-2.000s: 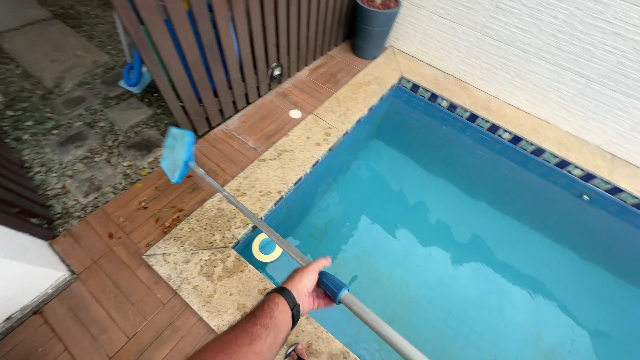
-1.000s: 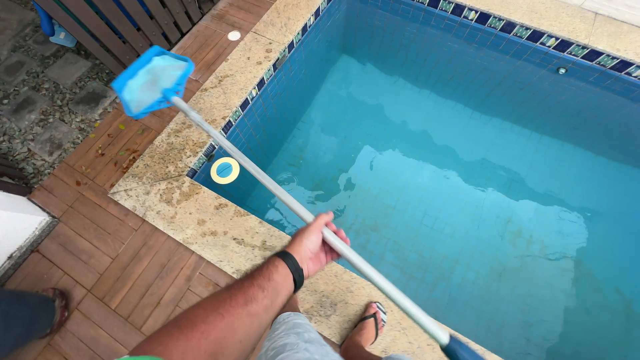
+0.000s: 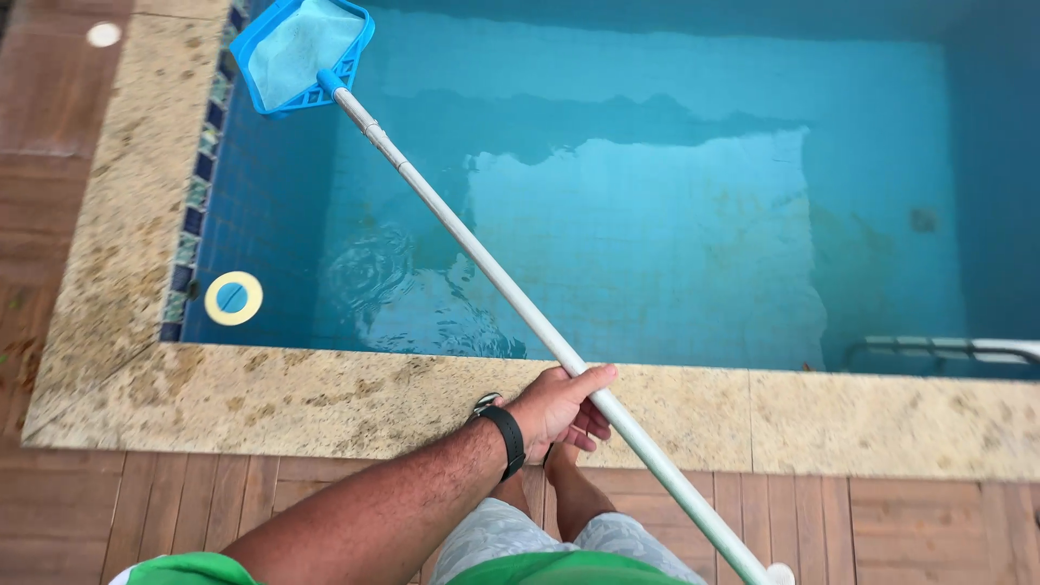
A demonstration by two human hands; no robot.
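Observation:
A pool skimmer net (image 3: 305, 53) with a blue plastic frame and pale mesh is fixed to a long metal pole (image 3: 479, 252). It hangs over the pool's upper left part. My left hand (image 3: 569, 406), with a black band on the wrist, is around the middle of the pole above the stone edge, its thumb over the top. At the bottom right, a small pale part that may be a fingertip (image 3: 781, 574) shows at the pole's lower end; the rest of my right hand cannot be made out.
The pool (image 3: 650, 227) holds blue water. A cream ring with a blue centre (image 3: 233, 298) lies at its left corner. Speckled stone coping (image 3: 325, 398) borders it, with wood-look decking (image 3: 195, 496) outside. A metal rail (image 3: 959, 349) shows at the right. My feet stand by the coping.
The skimmer net was above the deck beside the fence and is now over the pool water. My left hand has stayed on the pole. The view has swung to look more steeply down.

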